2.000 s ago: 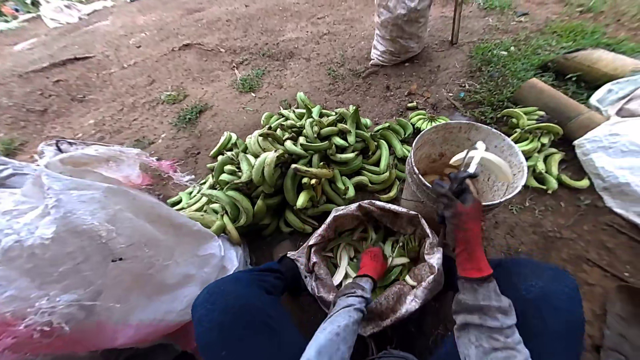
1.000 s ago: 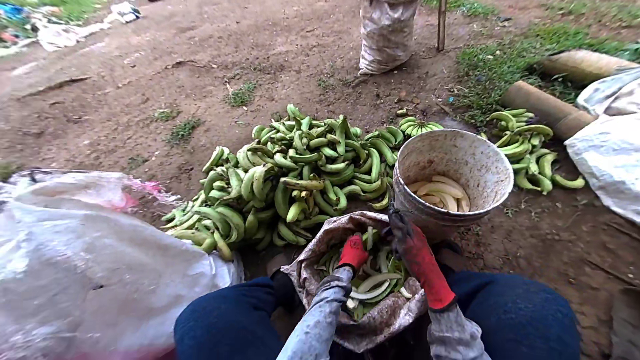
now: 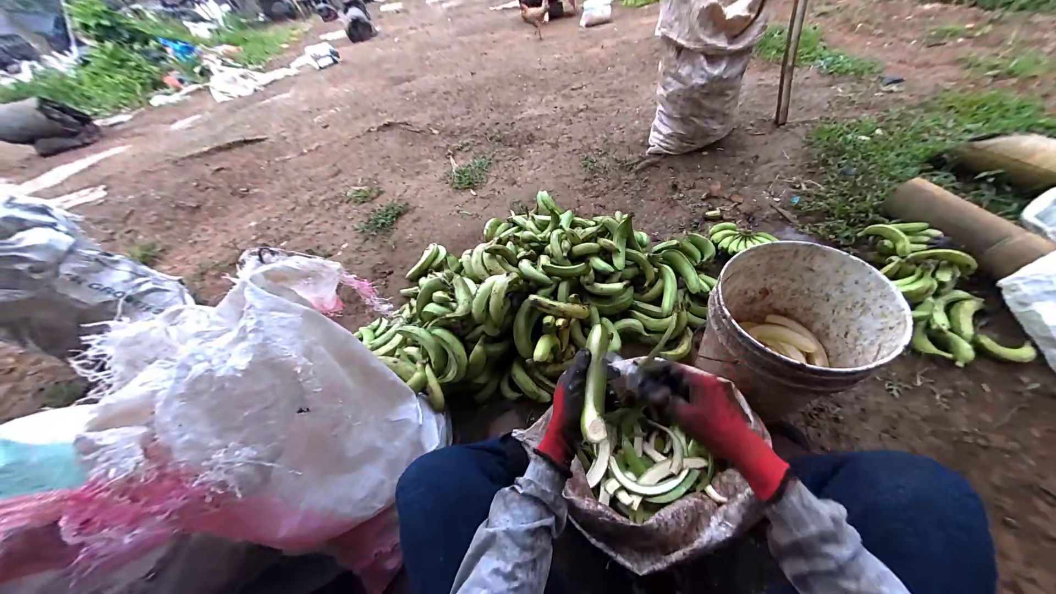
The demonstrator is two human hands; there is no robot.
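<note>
My left hand [image 3: 571, 404], in a red and dark glove, grips a green plantain [image 3: 595, 384] that stands roughly upright over an open woven sack [image 3: 660, 540]. Green and pale peels [image 3: 652, 474] fill the sack between my knees. My right hand [image 3: 701, 408], gloved alike, is just right of the plantain with its fingers bent; they are blurred, and whether they hold a tool I cannot tell. Beyond the sack lies a large heap of green plantains [image 3: 561, 280]. A stained white bucket [image 3: 813, 313] to the right holds several peeled plantains [image 3: 784, 338].
White and pink woven sacks [image 3: 272, 412] lie at my left. A filled sack [image 3: 701, 91] stands beside a wooden stick [image 3: 790, 62] farther off. More plantains [image 3: 932, 280] lie right of the bucket, near a brown cylindrical piece [image 3: 965, 227]. A chicken [image 3: 535, 15] is in the far background.
A green plantain is now upright in my left hand, which was down among the peels before. My right hand was over the bucket with a peeled plantain two seconds ago. The view has shifted.
</note>
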